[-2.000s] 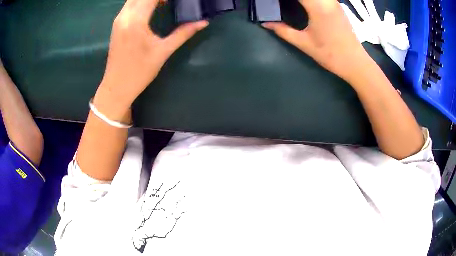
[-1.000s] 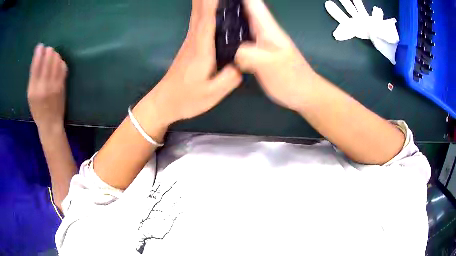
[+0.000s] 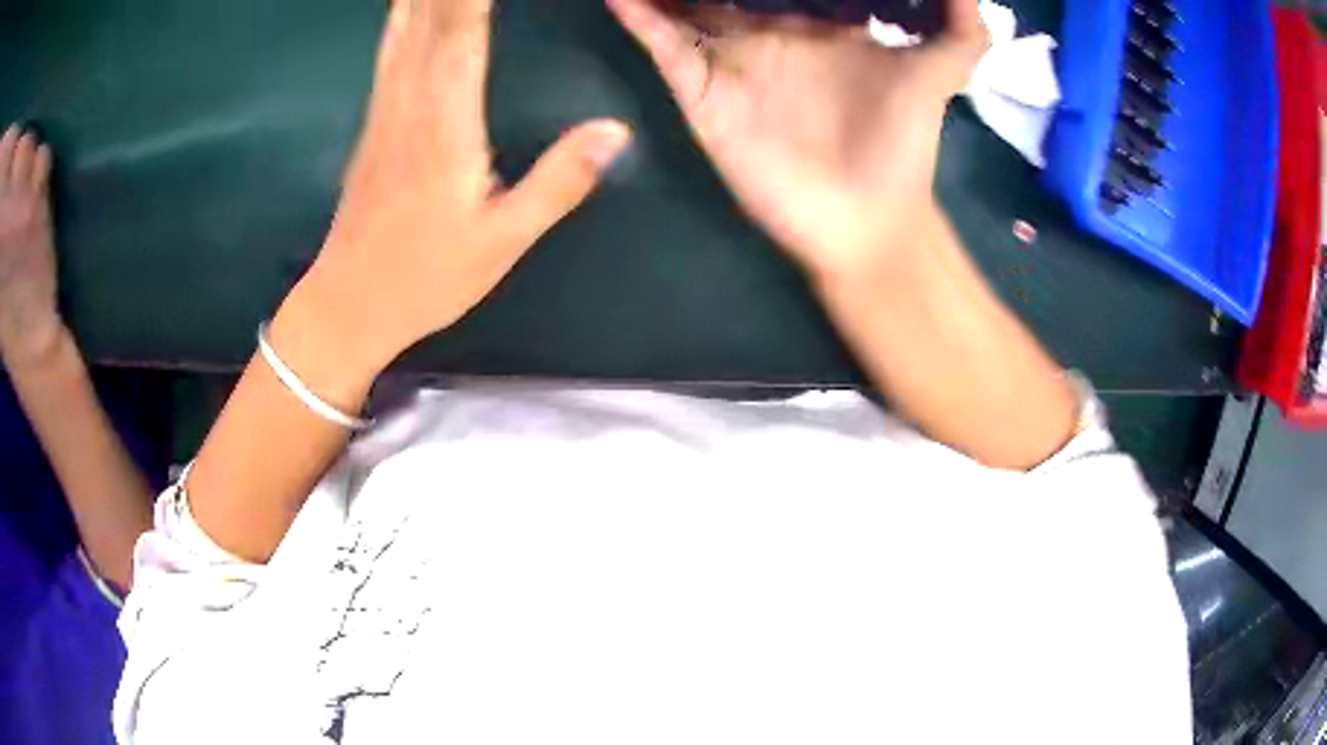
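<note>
My right hand is at the top, palm turned up and blurred, holding a dark row of power adapters that the picture's top edge cuts off. My left hand is over the bench at the left, thumb spread from the fingers, with nothing seen in it; its fingertips are cut off by the top edge. The row of adapters does not touch my left hand.
The dark green bench top lies below my hands. A white glove lies beside a blue tray with rows of black adapters. A red tray is beyond. A small label lies nearby. A person's hand rests at far left.
My hands were together around the adapters. They have parted: my right hand has moved up and right with the adapters, my left hand away to the left. The view has shifted to the right.
</note>
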